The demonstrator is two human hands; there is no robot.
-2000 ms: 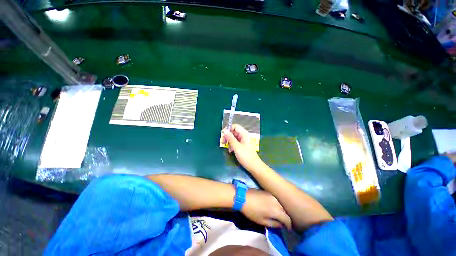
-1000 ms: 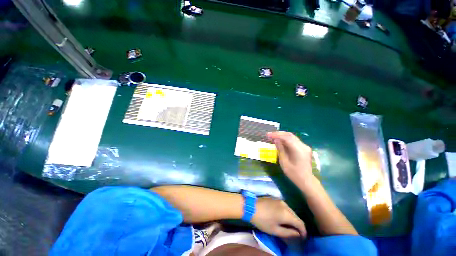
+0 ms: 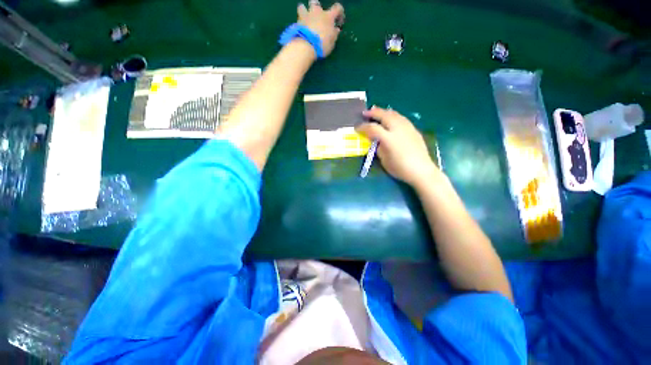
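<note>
The small adhesive sheet (image 3: 335, 114) lies ahead of me, black-striped on top, white and yellow along its near edge. My right hand (image 3: 400, 146) is at its right edge and holds slim tweezers (image 3: 369, 158), which slant down toward me. My left hand (image 3: 320, 23) is stretched out to the far side, near the picture's top edge. A small dark module (image 3: 339, 21) is at its fingertips; whether it is gripped is unclear. Part of the yellowish film beside the small sheet is hidden by my right hand.
Large striped sheet (image 3: 160, 114) lies left, partly under my left forearm. Bagged pale sheet (image 3: 75, 153) is far left, near a round dark cup (image 3: 133, 67). Other modules (image 3: 394, 44) lie beyond. Right are bagged amber strips (image 3: 525, 150), a phone (image 3: 573, 150), a bottle (image 3: 614, 121) and a neighbour's blue sleeve (image 3: 628, 249).
My left arm has unfolded and reached forward to a module. My right hand stays by the small sheet, with the tweezers now pointing toward me. The view has tilted down.
</note>
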